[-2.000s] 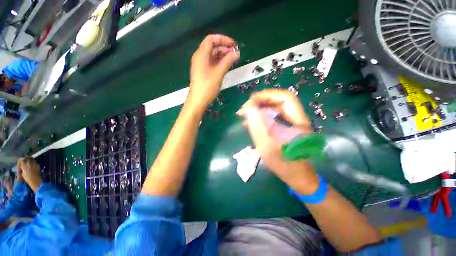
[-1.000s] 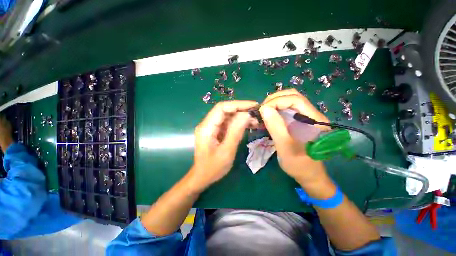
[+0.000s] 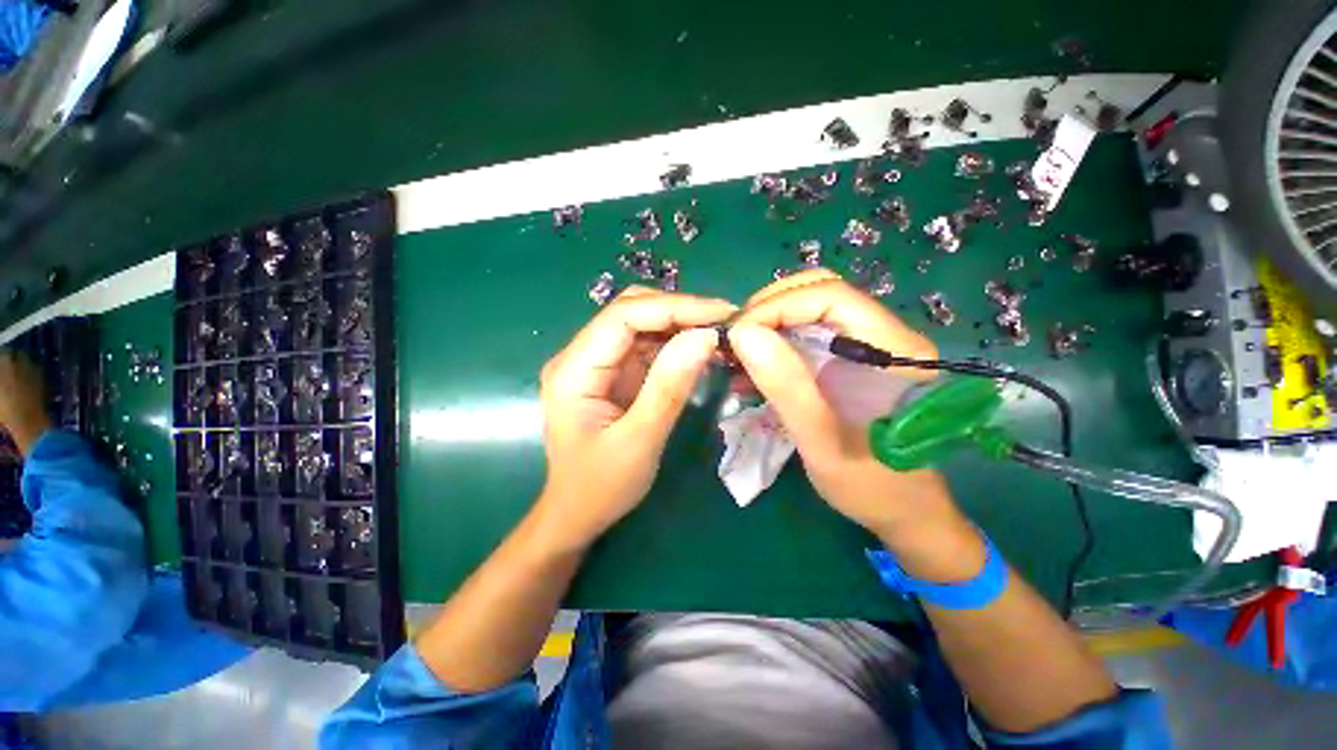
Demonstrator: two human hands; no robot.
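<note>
My left hand [image 3: 616, 410] and my right hand [image 3: 851, 388] meet at the middle of the bench. A small dark component [image 3: 723, 337] is pinched between their fingertips, mostly hidden. My right hand also holds a dispensing syringe [image 3: 865, 384] with pinkish contents, its green air adapter [image 3: 938, 422] pointing back to the right; its tip is hidden. A black lead with a slim connector [image 3: 859, 350] lies along the syringe. A crumpled tissue [image 3: 755, 457] with pink stains lies below the fingers.
A black compartment tray [image 3: 387, 440] holding parts stands at left. Loose components [image 3: 861, 232] are scattered beyond my hands, near a paper label [image 3: 1062, 158]. At right are a grey controller box [image 3: 1205, 330], a fan [image 3: 1305, 161], an air hose [image 3: 1129, 484] and red-handled tool [image 3: 1279, 615]. Another person's sleeve [image 3: 81, 506] shows at far left.
From two seconds ago, my hands have come together, with the component between them. Over the last second they have shifted slightly left. More parts show in the tray's lower cells.
</note>
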